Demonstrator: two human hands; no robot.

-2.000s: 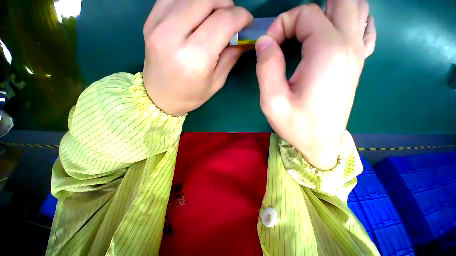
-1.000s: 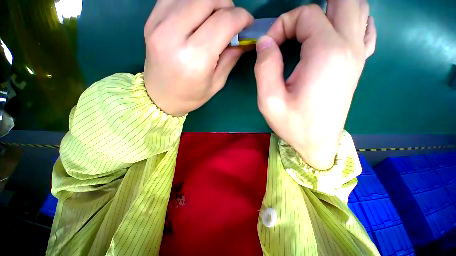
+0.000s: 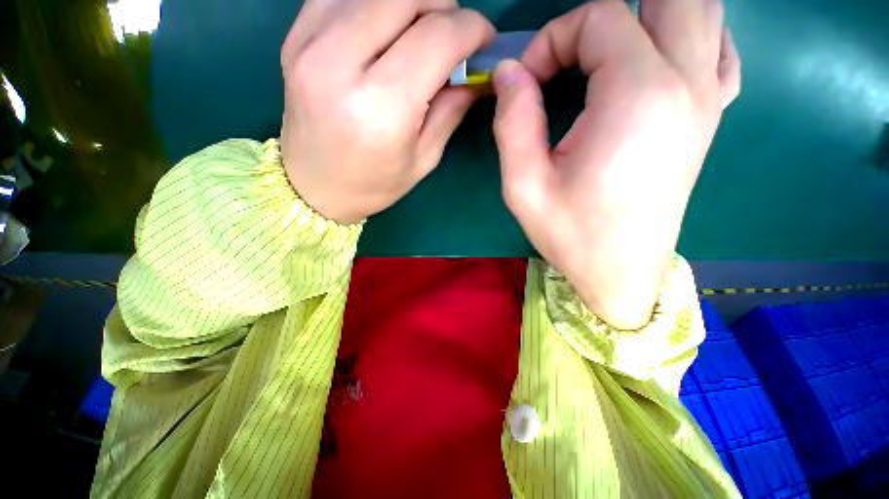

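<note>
A small silver-grey metal part (image 3: 505, 45) with a white end is held between my two hands at the top centre. A thin amber-yellow tape strip (image 3: 478, 78) lies along its near edge. My left hand (image 3: 375, 107) grips the part's left end between thumb and forefinger. My right hand (image 3: 619, 146) has its thumb tip on the near edge at the tape and its forefinger behind the part. The fingers hide both ends of the part.
The green bench top (image 3: 780, 166) lies under my hands. Glossy yellow-olive film sheets (image 3: 88, 185) with strong glare lie at the left. Blue crates (image 3: 819, 380) are on the floor at lower right, beyond a yellow-black striped line (image 3: 799, 289).
My right thumb has moved slightly up and left along the part's near edge, and the right hand has tilted a little. My left hand has stayed almost still.
</note>
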